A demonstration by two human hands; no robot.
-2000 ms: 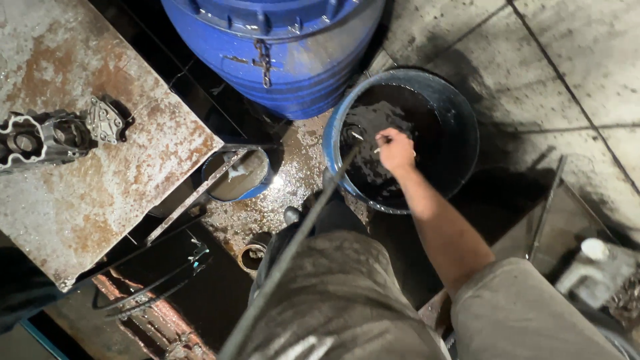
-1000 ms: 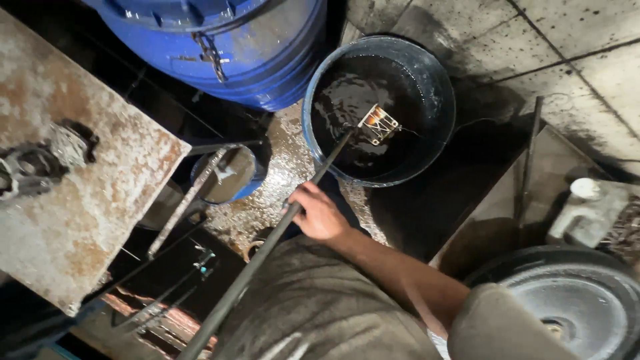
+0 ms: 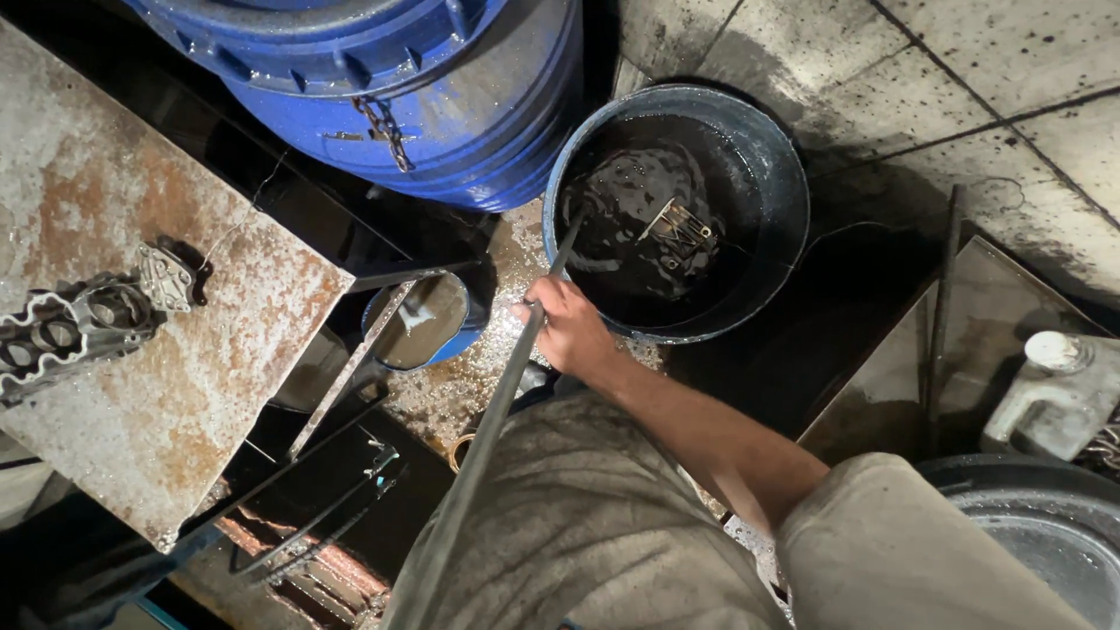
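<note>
My right hand is closed around a long, dark rod or hose just outside the near rim of a round tub. The rod's far end reaches over the rim into dark liquid, where its tip is hidden. Partly sunk in that liquid, right of the rod, is a small ribbed metal part. Ripples surround it. The rod's near end runs out at the bottom edge, and my left hand is out of view.
A large blue plastic drum with a rusty chain stands behind. On the stained metal table lie an engine block and a metal cover. A smaller blue bucket holds murky liquid. At right are a pale jug and a black round container.
Two seconds ago my right hand was over the tub; by one second ago it was on the rod, where it remains. The metal part sits lower in the liquid than one second ago.
</note>
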